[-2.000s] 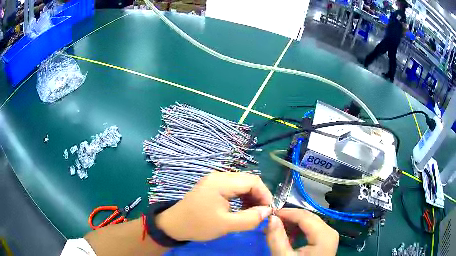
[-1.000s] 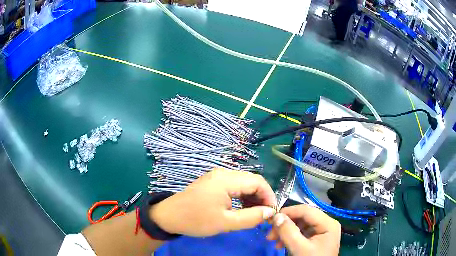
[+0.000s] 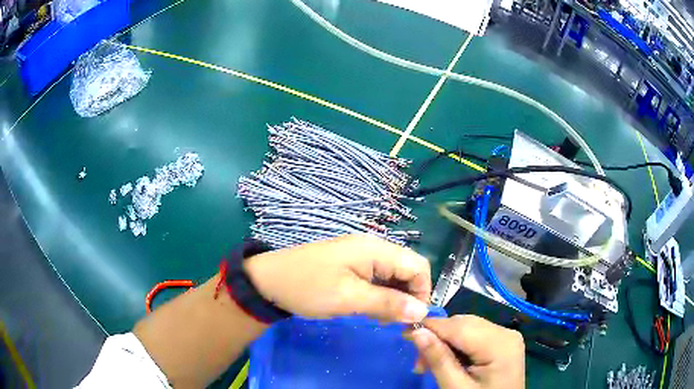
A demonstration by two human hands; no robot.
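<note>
My left hand (image 3: 342, 281) reaches in from the lower left with a dark band on the wrist. Its thumb and fingertips meet those of my right hand (image 3: 472, 349) above the blue tray (image 3: 335, 361). Between the fingertips shows a tiny bit of fine wire ends (image 3: 418, 325). The rest of the held piece is hidden by my fingers. Pale specks lie in the tray. A pile of grey cables (image 3: 327, 182) lies just beyond my left hand. The orange handle of the scissors (image 3: 169, 286) shows partly behind my left forearm.
A silver machine marked 809D (image 3: 533, 213) with blue air hoses (image 3: 495, 277) stands at right. Clear connectors (image 3: 156, 190), a clear plastic bag (image 3: 109, 80) and a blue bin (image 3: 72, 45) are at left. A pale tube (image 3: 456, 76) crosses the table. More cables (image 3: 630, 377) lie lower right.
The view has tilted down and shifted, so more of the blue tray shows and my left forearm covers most of the scissors. The walking person is out of view. My fingertips stay together.
</note>
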